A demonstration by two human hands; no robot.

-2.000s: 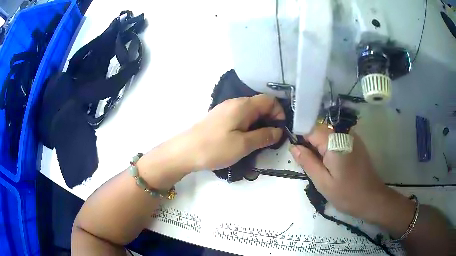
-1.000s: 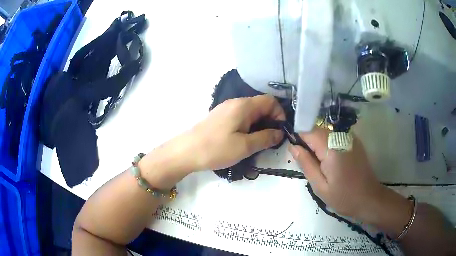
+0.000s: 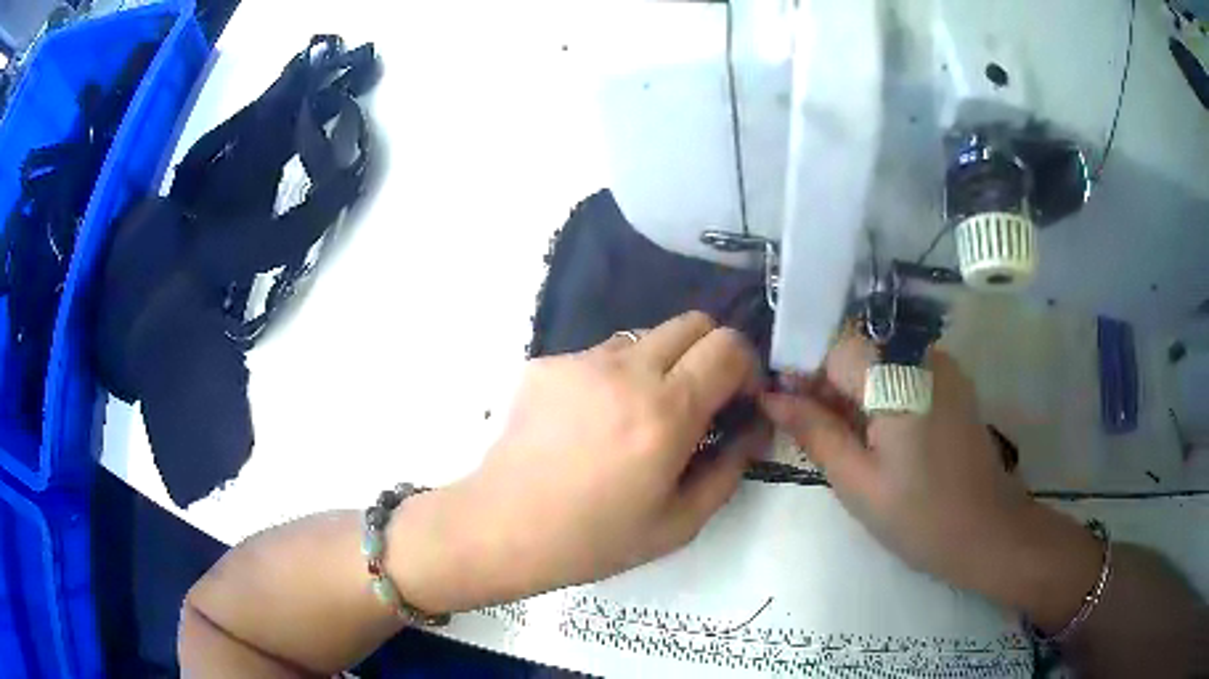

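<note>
A black fabric panel (image 3: pixel 613 285) lies left of the needle area, its rough-edged part flat on the table and its near part under my hands. My left hand (image 3: pixel 617 444) pinches its near edge, fingers bent. My right hand (image 3: pixel 915 464) meets my left fingertips just below the white machine head (image 3: pixel 825 186), thumb and finger closed on the dark work. The exact layers held are hidden. A short dark strip (image 3: pixel 785 472) shows between and below the hands. The needle and presser foot are mostly hidden.
Black strips and a spare panel (image 3: pixel 196 427) lie at left beside a blue bin (image 3: pixel 100 252) holding black strips. Cream tension knobs (image 3: pixel 994 248) stand above my right hand. A blue-purple tool (image 3: pixel 1119 374) lies at right. A printed ruler (image 3: pixel 796 650) runs along the front edge.
My left hand has moved toward me, uncovering more of the panel. The dark snips between my right fingers no longer show, and the long strip trailing at lower right is out of sight.
</note>
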